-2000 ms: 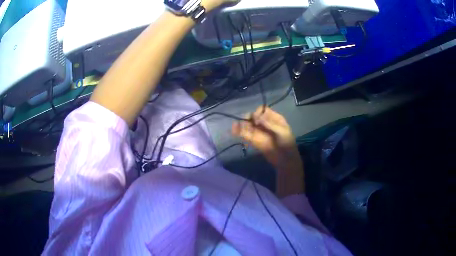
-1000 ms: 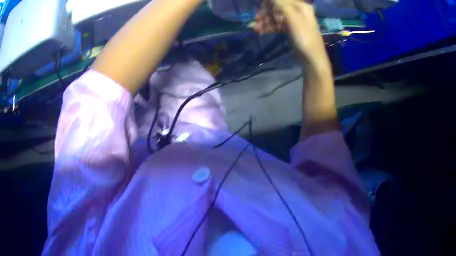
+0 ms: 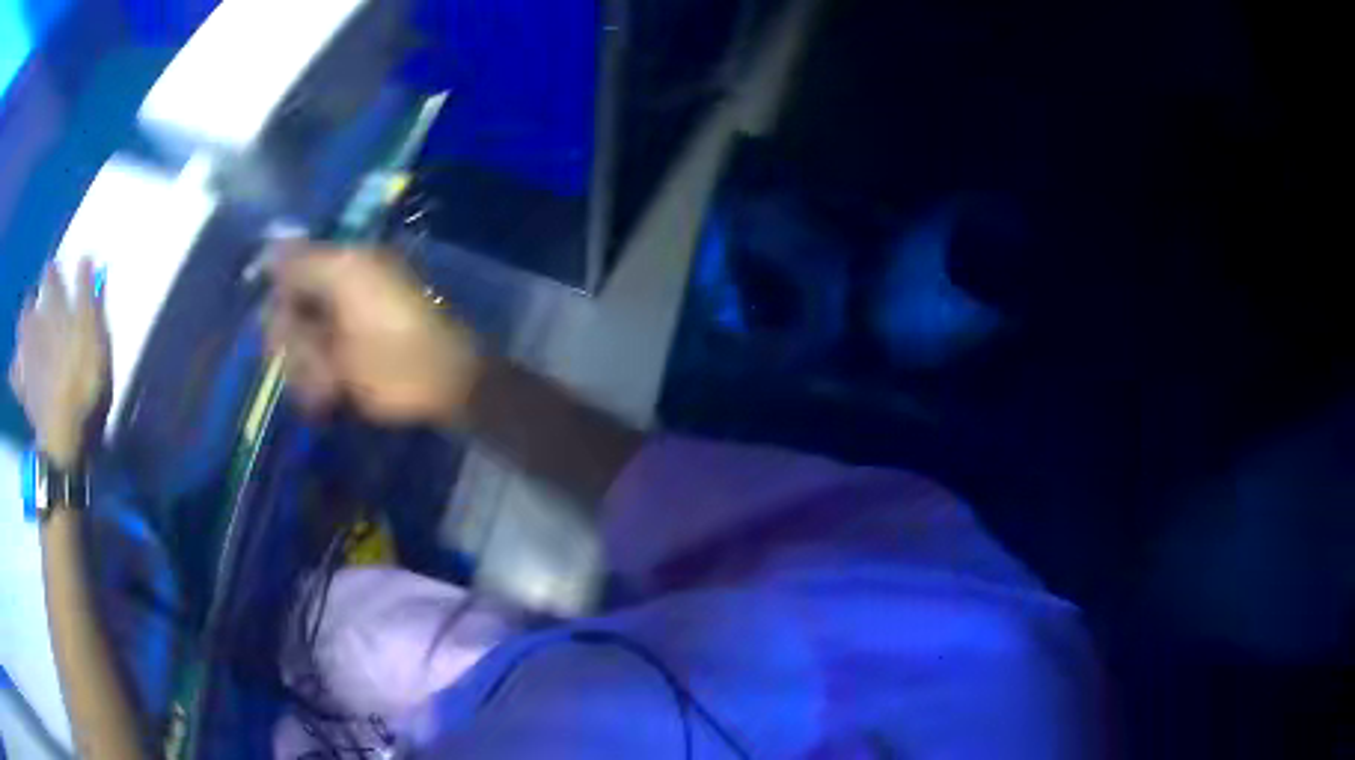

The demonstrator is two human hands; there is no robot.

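Observation:
The view is strongly tilted and blurred. A white rounded unit (image 3: 141, 245) stands at the left, with another white unit (image 3: 260, 67) beyond it. My left hand (image 3: 63, 356), with a watch on its wrist, lies flat on the white units with its fingers apart and holds nothing visible. My right hand (image 3: 357, 334) is at the near side of the units by the bench edge, fingers curled. A small bright, metallic-looking thing shows at its fingertips, too blurred to name; whether it is gripped cannot be told.
The green bench edge with a yellow strip (image 3: 262, 408) runs down the left part. A blue panel (image 3: 505, 89) stands at the top, with a dark framed edge beside it. Thin black cable (image 3: 639, 646) lies over my shirt. The right side is very dark.
The view has swung round, so the bench now runs up the left side. My left hand has come into view on the units. My right hand remains near the bench edge.

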